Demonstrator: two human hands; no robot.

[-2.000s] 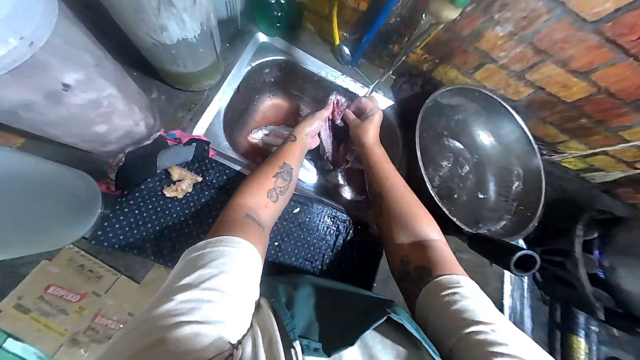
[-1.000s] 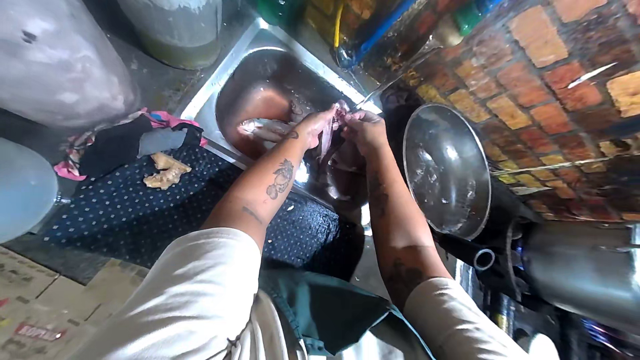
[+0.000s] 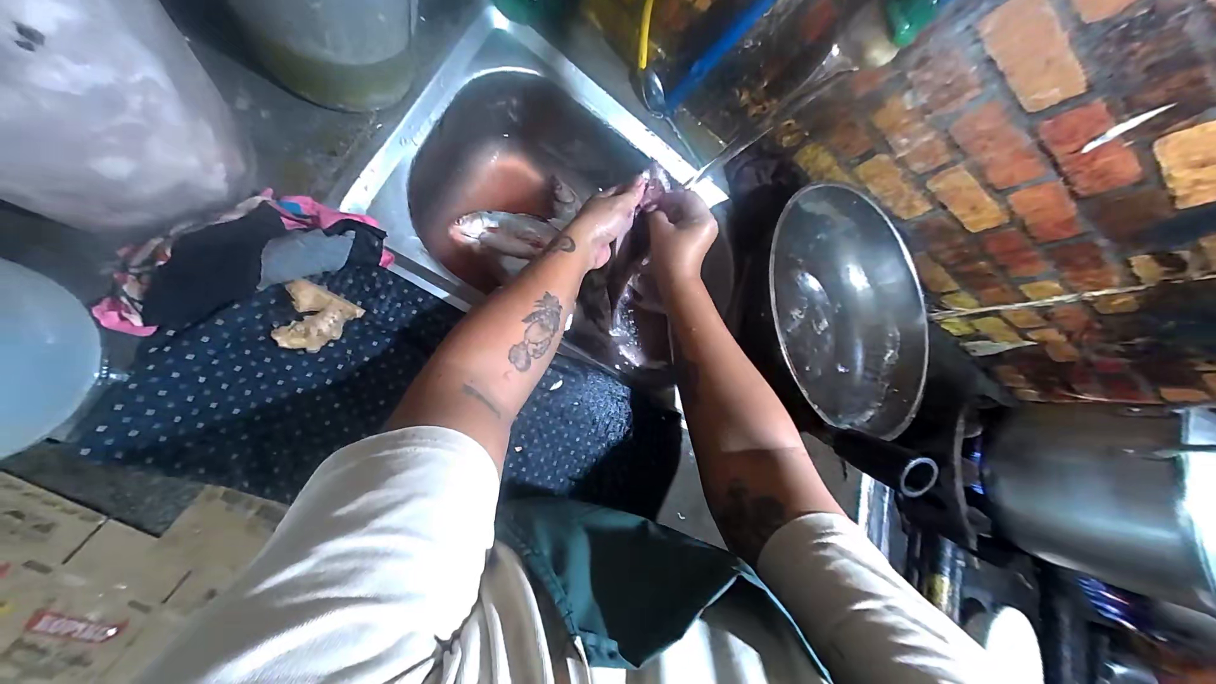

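Both hands meet over the right side of a metal sink [image 3: 375, 195]. My left hand [image 3: 608, 223] grips a slippery, dark pinkish piece, which looks like fish or meat [image 3: 635, 275], and part of it hangs down into the sink. Close beside it, my right hand [image 3: 684, 233] pinches the same piece near its top, fingers curled. A thin stream of water [image 3: 760, 109] runs down toward the hands. A silvery whole fish [image 3: 508, 233] lies in reddish liquid left of my left hand. How the fingertips hold the piece is partly hidden.
A large metal wok [image 3: 848, 309] stands right of the sink, with a metal pot [image 3: 1092, 494] nearer me. A ginger root [image 3: 316, 315] and crumpled cloths [image 3: 214, 261] lie on a dotted dark mat [image 3: 237, 399]. Brick wall [image 3: 1016, 142] rises at right; flattened cardboard [image 3: 104, 579] is at lower left.
The view has shifted. Both hands stay together on the piece over the sink, with no plain change in their hold.
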